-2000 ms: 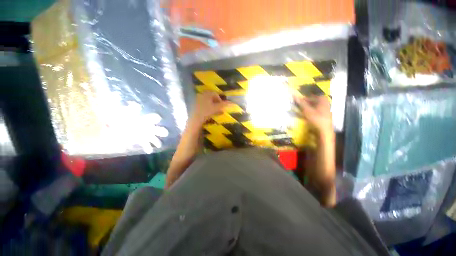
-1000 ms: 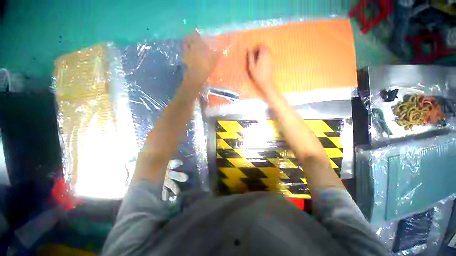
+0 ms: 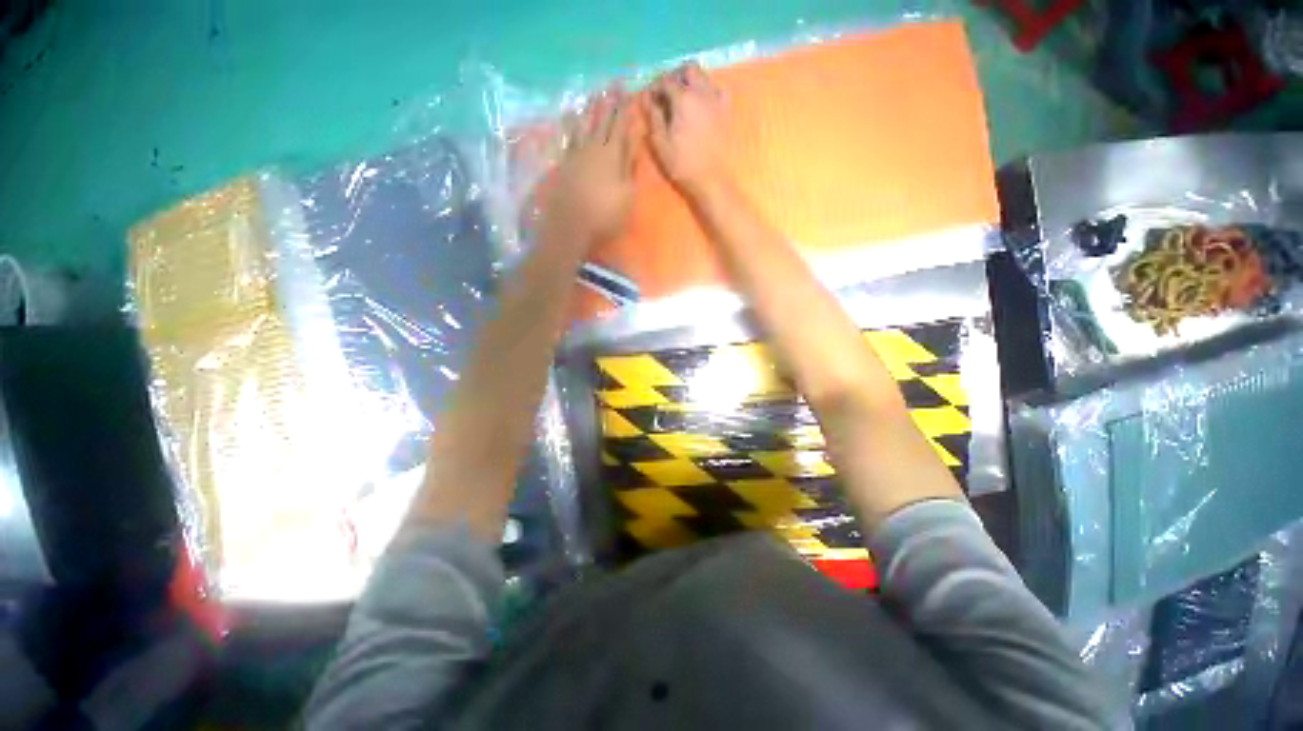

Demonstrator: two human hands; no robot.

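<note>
Ribbed orange sheets [image 3: 857,143] lie flat at the top centre, with clear film along their left and far edges. My left hand [image 3: 593,164] is on the left part of the orange sheets, fingers pointing away from me. My right hand [image 3: 686,122] is beside it, fingers bent at the far left part of the sheets. The two hands nearly touch. The fingertips are too blurred to tell whether they grip a strip or film. The yellow-black checkered board [image 3: 715,464] lies nearer to me, partly under my right forearm.
Scissors or snips [image 3: 609,283] lie at the orange sheets' near left edge. Dark grey sheets [image 3: 393,243] and yellow-tan sheets [image 3: 215,329] under film are at left. Teal sheets [image 3: 1215,471] and a pile of coloured loops [image 3: 1193,279] are at right. A red piece [image 3: 846,571] shows below the board.
Both hands left the checkered board and reached to the orange sheets. Since one second ago, my right hand has moved left, close to my left hand. The camera view has shifted.
</note>
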